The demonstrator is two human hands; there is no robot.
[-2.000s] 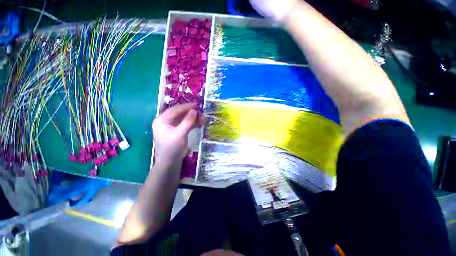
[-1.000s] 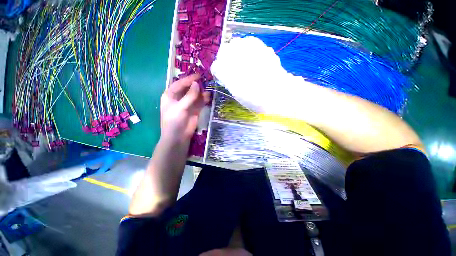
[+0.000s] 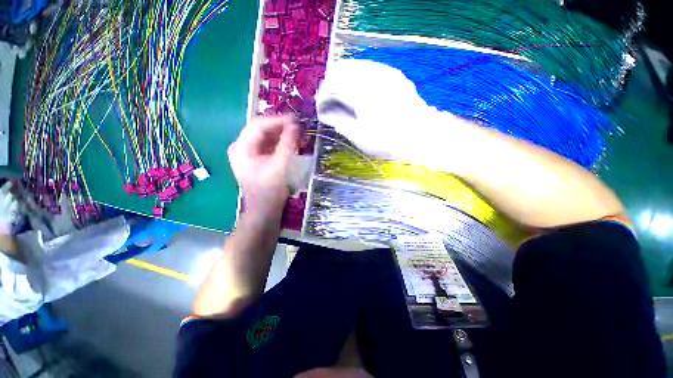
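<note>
My bare left hand is over the narrow housing bin, thumb and fingertips pinched on a connector housing, mostly hidden by the fingers. Thin wires run from these fingertips to the right, under my other hand. My right hand, in an overexposed white glove, is just right of the left fingertips, over the blue and yellow wire ends. Its fingertips are washed out, so its grip cannot be told. Loose magenta housings fill the bin. Blue wires, yellow wires and white wires lie in the tray.
Green wires lie in the farthest compartment. Finished harnesses with magenta ends and one white connector lie left on the green mat. An ID badge hangs at the tray's near edge. Another person's white-clothed arm is at far left.
My right hand has come from the far side to beside my left fingertips. A red strand, raised near it a second ago, now lies lower across the blue wires. The view has shifted; another person's arm has moved.
</note>
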